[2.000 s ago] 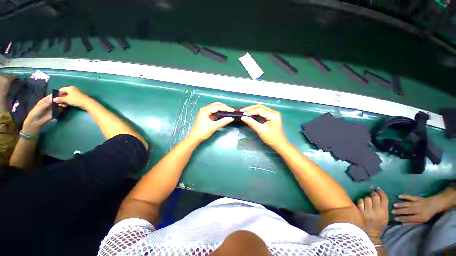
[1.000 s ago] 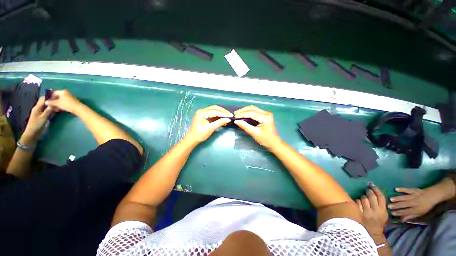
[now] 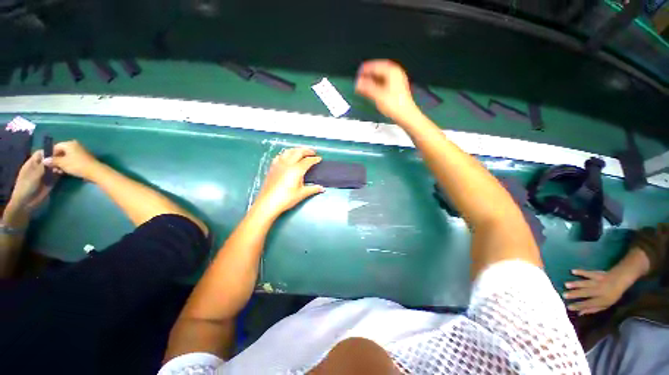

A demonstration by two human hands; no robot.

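A dark rectangular blank (image 3: 339,176) lies flat on the green bench in front of me. My left hand (image 3: 290,179) is at its left end, thumb on the near side and fingers on the far side, gripping it. My right hand (image 3: 383,84) is over the green belt beyond the white rail, blurred, with fingers curled. Whether it holds anything cannot be told. A dark strip (image 3: 427,97) lies on the belt just right of that hand.
My right forearm partly covers a pile of dark blanks (image 3: 513,192). A black strap (image 3: 587,198) lies at right. A white patterned card (image 3: 331,97) and dark strips (image 3: 273,79) lie beyond the white rail (image 3: 220,113). Neighbours' hands show at left (image 3: 55,168) and right (image 3: 600,287).
My right hand has left the dark piece between my fingertips and reached forward over the belt. My left hand now grips a flat blank on the bench. Belt items have shifted left in view.
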